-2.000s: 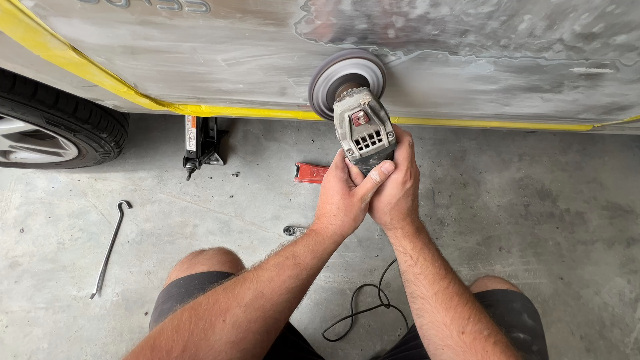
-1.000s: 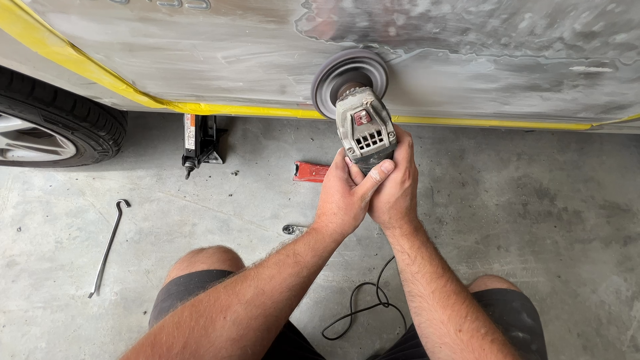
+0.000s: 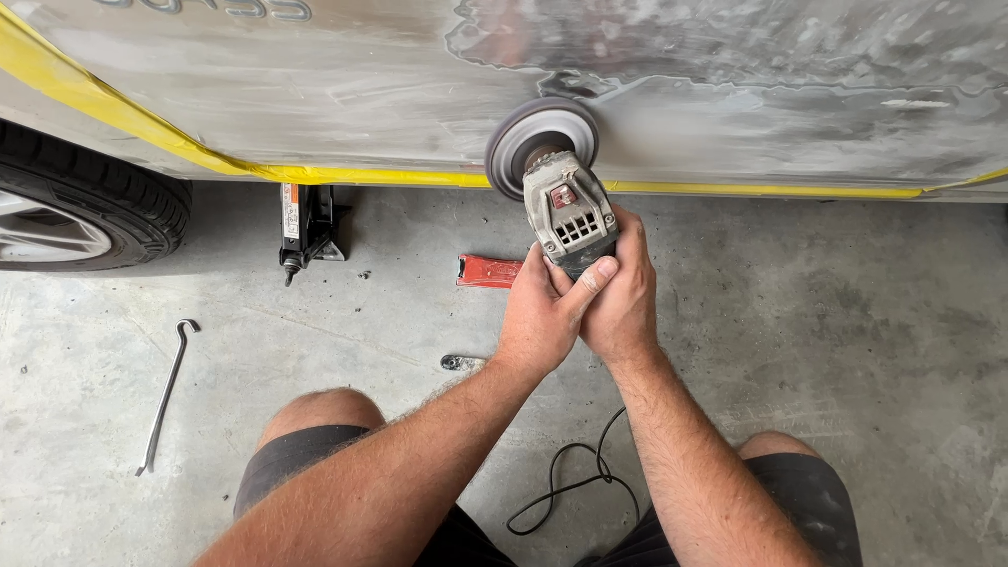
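Note:
Both my hands are wrapped around the body of an angle grinder (image 3: 568, 206). My left hand (image 3: 543, 311) grips it from the left and my right hand (image 3: 630, 291) from the right, with the fingers meeting under the tool. The round disc (image 3: 542, 146) on its head lies against the lower part of a sanded car body panel (image 3: 354, 87), or very near it; the exact contact is hidden. The disc looks blurred. Yellow masking tape (image 3: 378, 178) runs along the panel's bottom edge, behind the disc.
A car wheel (image 3: 94, 205) stands at left, with a black jack (image 3: 307, 224) beside it. On the concrete floor lie a hooked metal rod (image 3: 167, 394), a red object (image 3: 487, 272) and a small metal piece (image 3: 461, 362). A black cord (image 3: 551, 492) loops between my knees.
My hands keep the same hold on the grinder. The disc's tilt and position against the panel have changed slightly.

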